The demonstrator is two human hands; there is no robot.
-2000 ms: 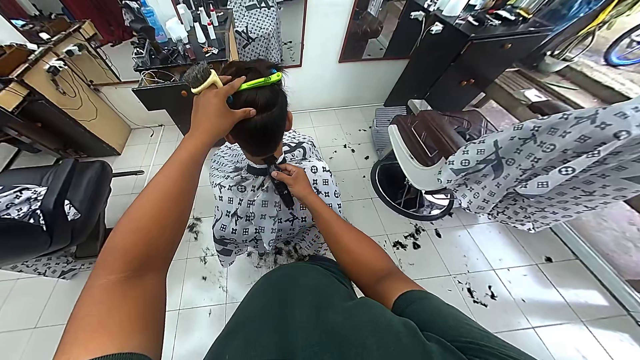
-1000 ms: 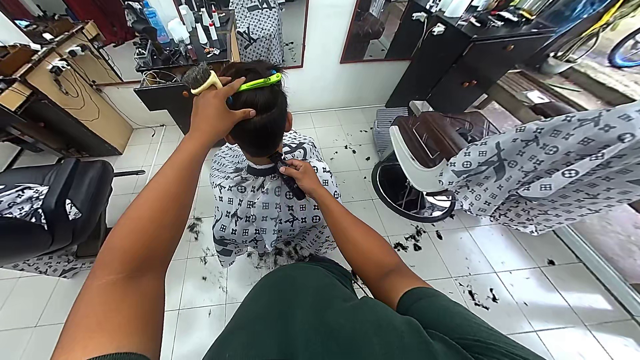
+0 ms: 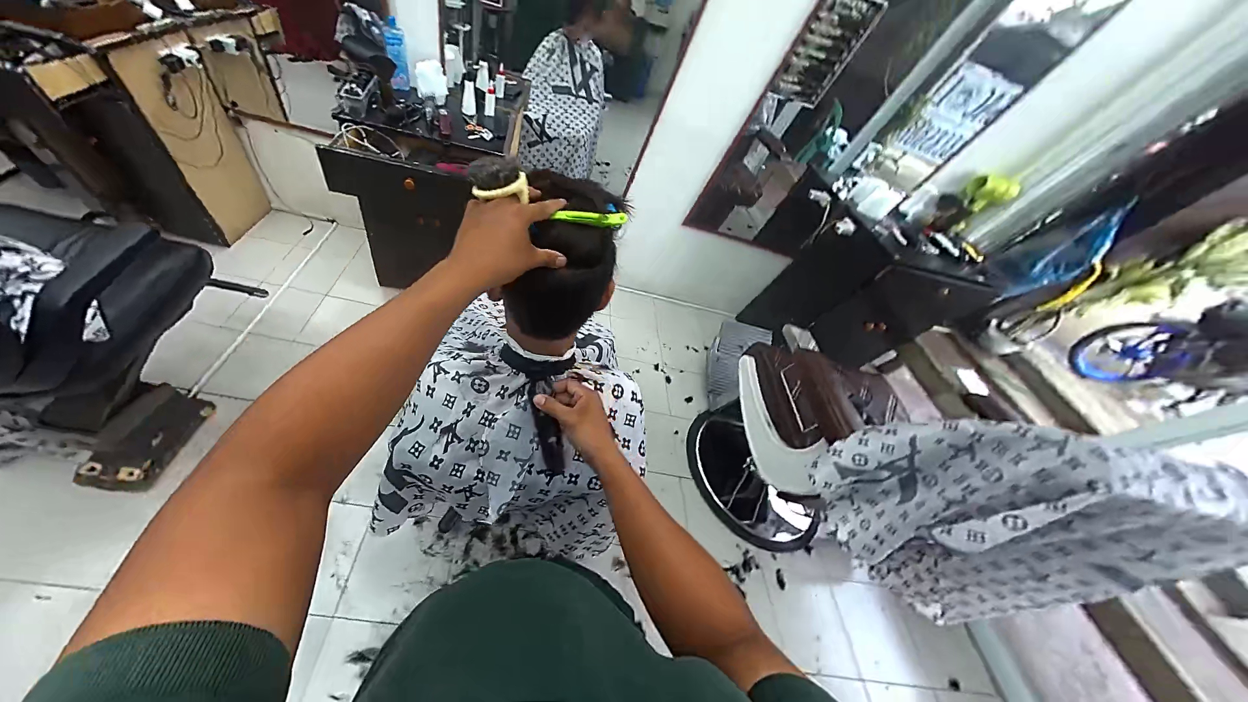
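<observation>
A seated person's dark-haired head (image 3: 561, 283) is seen from behind, above a white patterned barber cape (image 3: 458, 419) fastened at the neck. My left hand (image 3: 502, 239) rests on the left side of the head. It holds a bright green comb (image 3: 590, 218) and a brush with a cream handle (image 3: 500, 183), its dark bristles pointing up and left. Below the nape, my right hand (image 3: 575, 414) grips a black hair clipper (image 3: 549, 439), which hangs downward over the back of the cape. The clipper's upper end is partly hidden by my fingers.
A black barber chair (image 3: 97, 292) stands at left. To the right are a round-based chair (image 3: 799, 409) and a draped patterned cape (image 3: 1004, 497). A dark counter (image 3: 419, 175) with bottles lies ahead under a mirror. Cut hair is scattered on the tiled floor (image 3: 390, 604).
My right hand and the clipper have moved down from the nape onto the back of the cape. My left hand stays on the head with the comb and brush.
</observation>
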